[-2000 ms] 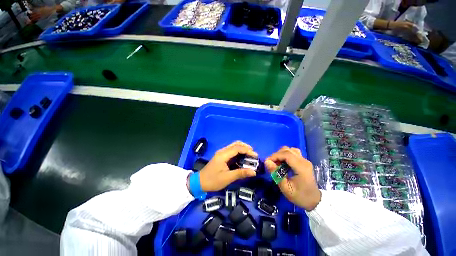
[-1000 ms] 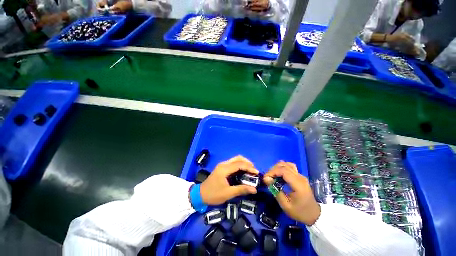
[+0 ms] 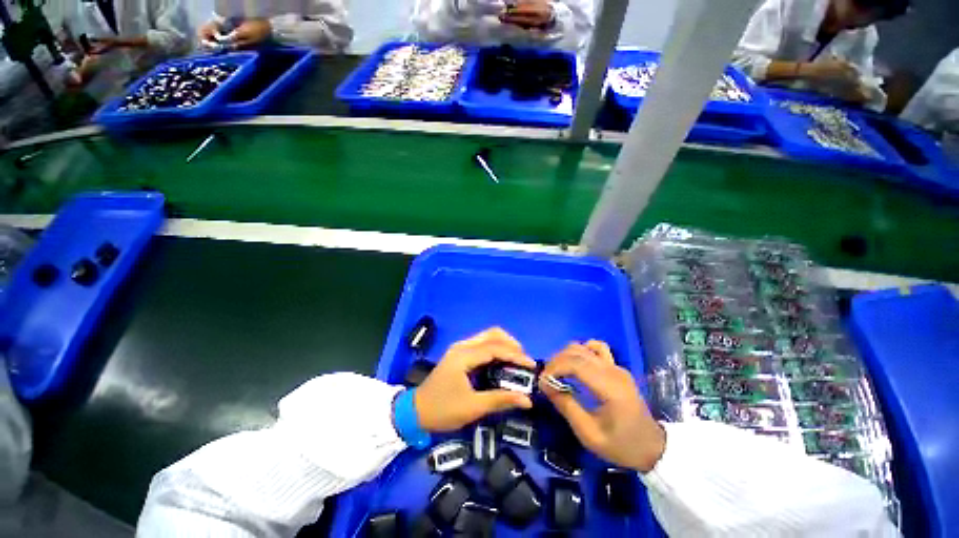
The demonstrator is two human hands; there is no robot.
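Note:
My left hand (image 3: 468,384), with a blue band on the wrist, holds a black housing (image 3: 513,378) between thumb and fingers, its pale rectangular opening facing up. My right hand (image 3: 602,405) is close beside it, fingertips pinched on a small part (image 3: 557,384) that shows as a pale, silvery edge; the fingers hide most of it. It looks like the circuit board turned on edge. Whether it touches the housing cannot be told. Both hands are above a blue tray (image 3: 515,275) with many loose black housings (image 3: 505,470) in its near half.
Clear blister trays (image 3: 736,347) with green boards stand right of the tray, beside another blue tray (image 3: 917,368). A left blue tray (image 3: 79,305) holds a few black pieces. Behind run a green conveyor (image 3: 347,173) and a pale metal post (image 3: 652,126). People in white work opposite.
My right hand has turned and moved closer to the housing; the green face of its board no longer shows. My left hand still holds the housing. Pieces on the conveyor have moved left.

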